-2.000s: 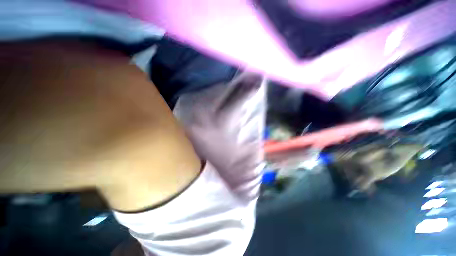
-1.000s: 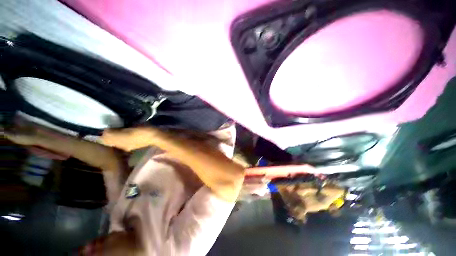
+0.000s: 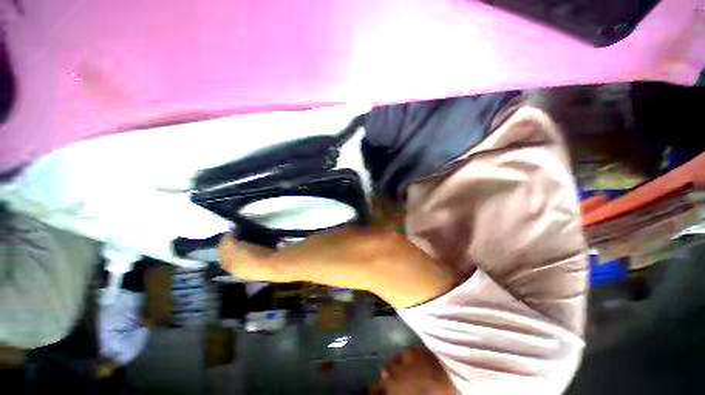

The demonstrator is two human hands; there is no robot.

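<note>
Neither of my hands is in view. The picture is upside down. The pink surface (image 3: 232,65) lies nearest, across the top. A corner of a black frame (image 3: 595,19) on it is cut off by the top edge. Another black frame (image 3: 290,181), with an oval-looking opening, lies on the white sheet (image 3: 116,177). Another person's bare forearm (image 3: 332,258) reaches along this frame. That hand is at a dark object (image 3: 197,245) beside the frame; its grip is unclear.
The other person, in a pale pink top (image 3: 495,208) and dark lower clothing (image 3: 441,143), stands against the table. More people's clothing shows at the left (image 3: 39,285). Cartons (image 3: 158,297) stand in the background. A red-orange bar (image 3: 645,197) is at the right.
The view has swung, so the other person and the white-sheet frame now sit farther right. The pink-surface frame has slid mostly out at the top. The picture is less blurred.
</note>
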